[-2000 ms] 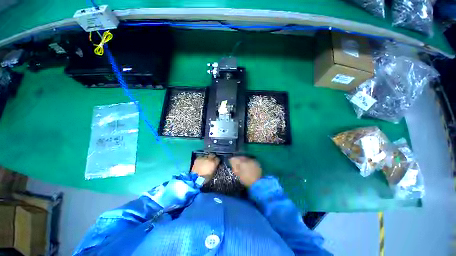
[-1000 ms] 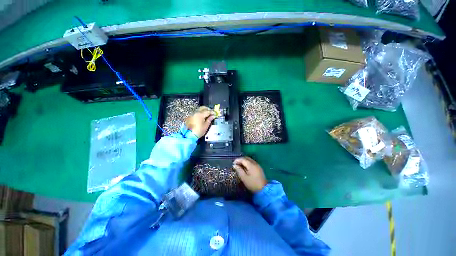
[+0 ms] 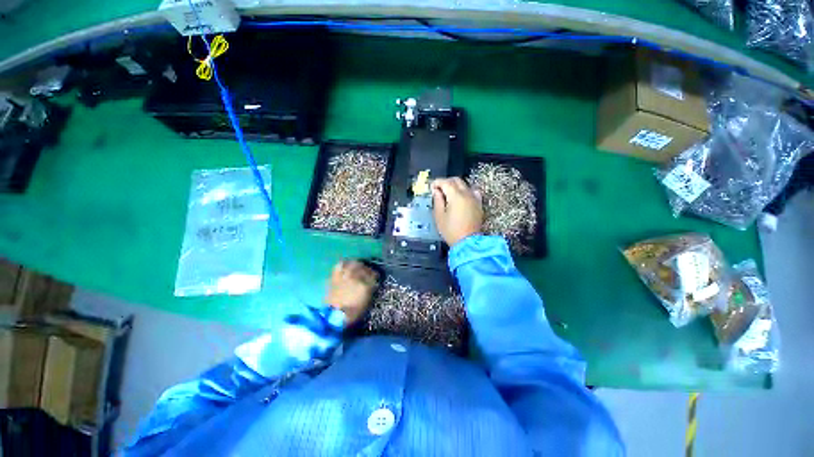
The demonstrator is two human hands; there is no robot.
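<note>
The long black fixture (image 3: 434,147) lies between two trays, with a silver metal plate (image 3: 416,222) near its close end. My right hand (image 3: 459,211) is at the fixture's right side, fingertips beside the small yellow piece (image 3: 421,183); any part in them is too small to see. My left hand (image 3: 353,287) is blurred, fingers bent, at the left edge of the front tray (image 3: 416,314), which holds a dark reddish-brown heap of tiny parts. The left tray (image 3: 349,190) and right tray (image 3: 506,203) hold paler heaps.
A flat labelled zip bag (image 3: 223,234) lies left. A large black case (image 3: 241,112) is upper left, near a blue cord (image 3: 234,125). A cardboard box (image 3: 652,112), a clear bag of grey parts (image 3: 745,170) and a bag of orange-brown parts (image 3: 678,272) are right.
My left hand has gone from the yellow piece back to the front tray's left edge. My right hand has moved from the front tray up to the fixture. The camera view has shifted.
</note>
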